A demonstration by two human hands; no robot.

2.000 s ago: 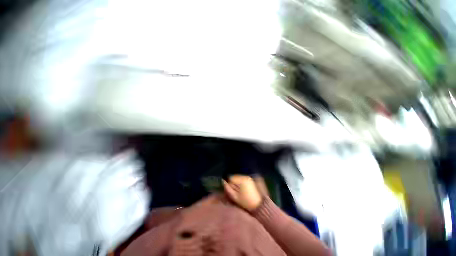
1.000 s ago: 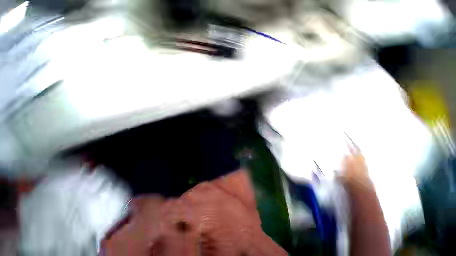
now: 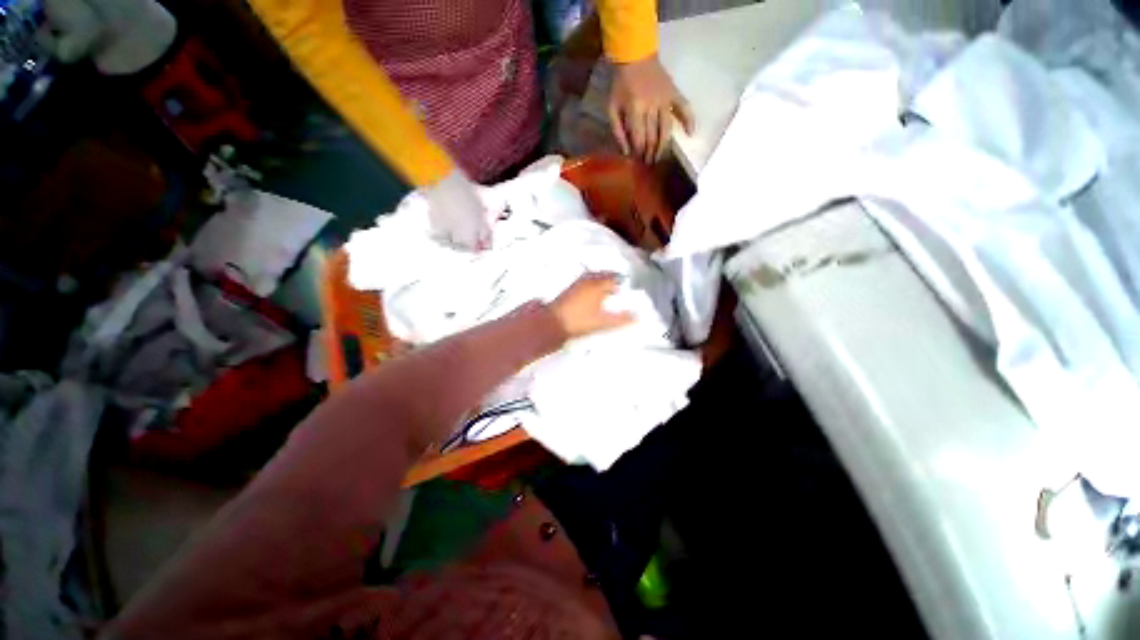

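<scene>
An orange basket (image 3: 340, 328) stands left of the table, heaped with white cloth pieces (image 3: 500, 281). A dark-edged piece (image 3: 494, 423) shows near its front rim. My left hand (image 3: 593, 308) reaches in from the lower left and lies on the white cloth at the basket's right side. Its fingertips are blurred against the cloth, so I cannot tell if they grip it. White cloth (image 3: 613, 406) hangs over the near rim below my hand. My right hand is not in view.
A person in yellow sleeves (image 3: 363, 94) stands behind the basket, one hand on the heap, the other by the table corner. A large white cloth (image 3: 975, 188) drapes over the table (image 3: 863, 363) at right. A red container (image 3: 225, 406) stands at left.
The view has swung from the table front to the basket at its left. My left hand now lies on the heap. The hand seen at right earlier is out of view.
</scene>
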